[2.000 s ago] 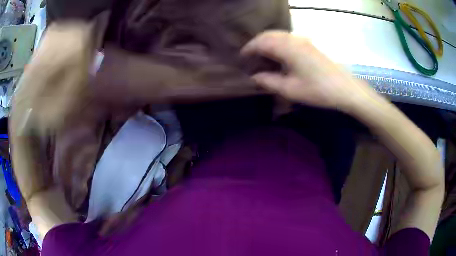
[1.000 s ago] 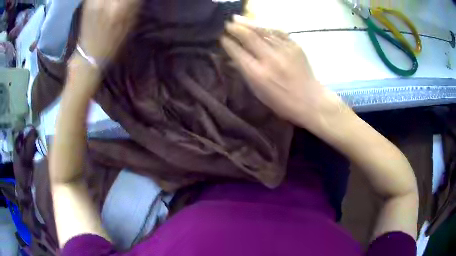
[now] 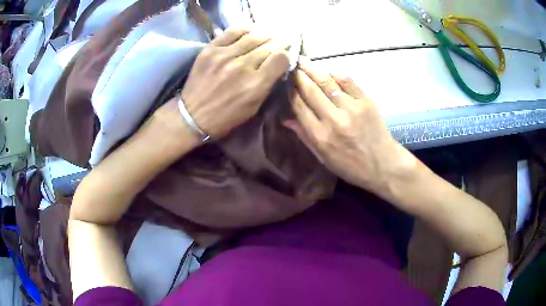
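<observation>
A large brown garment (image 3: pixel 239 185) lies bunched on the table and over its front edge onto the lap. Pale interfacing-backed pieces (image 3: pixel 140 80) are turned up on its left part. My left hand (image 3: pixel 233 80), with a bracelet at the wrist, has its fingers closed on the garment at the top centre. My right hand (image 3: pixel 341 119), with a ring, faces it, its fingertips pinching the garment's edge close to the left fingertips. The edge between them is small and overexposed. The needle area cannot be made out clearly.
Scissors with green and yellow handles (image 3: pixel 470 63) lie on the white table (image 3: pixel 413 77) at the right. A measuring tape (image 3: pixel 473 125) runs along the front edge. A pale-and-brown part (image 3: pixel 158 254) hangs left of the lap. Brown panels (image 3: pixel 440 239) stand below the table at right.
My left hand has moved right and down to meet my right hand at the garment's edge. The garment has spread left, and its pale backing now shows.
</observation>
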